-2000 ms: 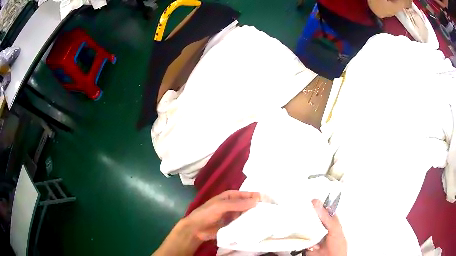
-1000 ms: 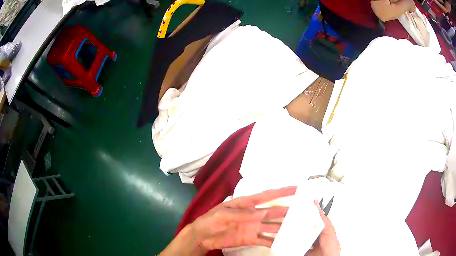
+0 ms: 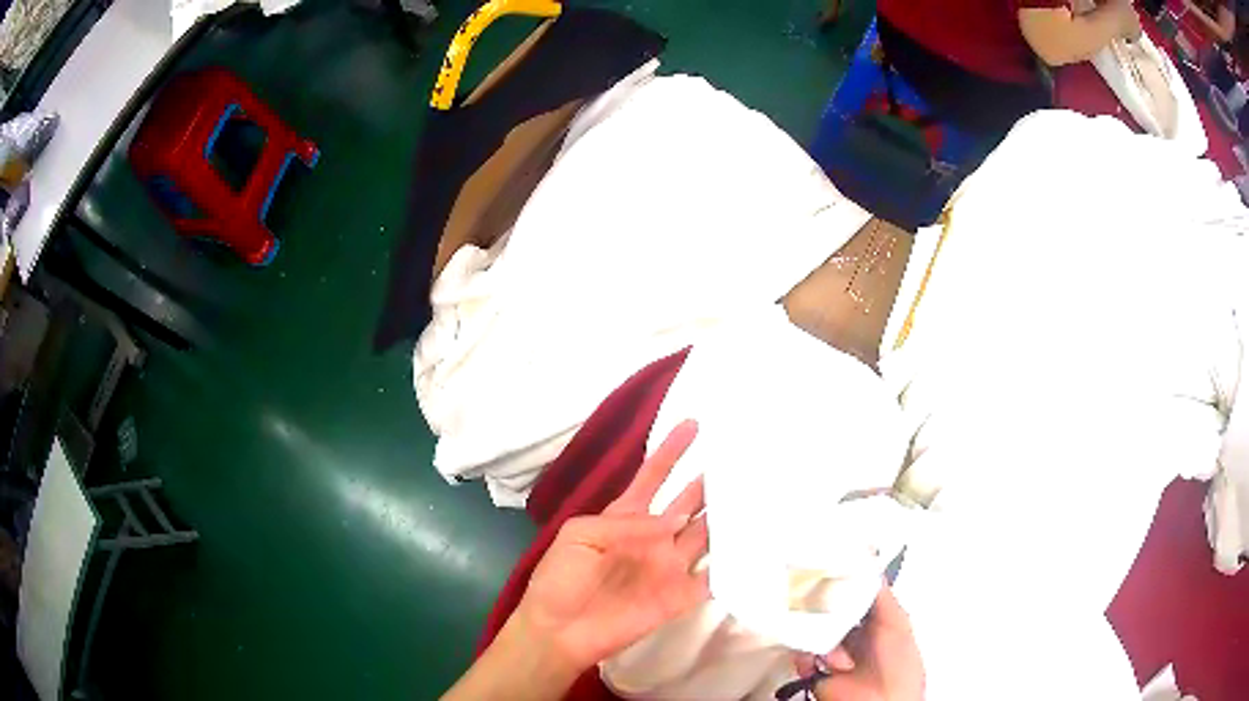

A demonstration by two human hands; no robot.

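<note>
A white garment (image 3: 767,507), mostly overexposed, lies in front of me over a dark red cloth (image 3: 603,438). My left hand (image 3: 610,582) is palm up with its fingers spread, at the garment's left edge; some fingertips touch or pass behind the cloth. My right hand (image 3: 884,655), cut off by the bottom edge, is closed at the garment's lower right. It holds thread snips, of which only a dark blade tip (image 3: 894,563) shows above the hand. A small black piece (image 3: 805,679) shows by its fingers.
White heaps lie ahead (image 3: 644,219) and right (image 3: 1068,356), with a brown cardboard box (image 3: 849,288) between them. A yellow handle (image 3: 473,41) tops a black panel. A red stool (image 3: 219,158) stands on the green floor at left. A person (image 3: 966,34) sits beyond at upper right.
My left hand has moved left and turned palm up with its fingers spread. The garment piece has shifted and hangs between the hands. The snips' blades, clear before, are now mostly hidden.
</note>
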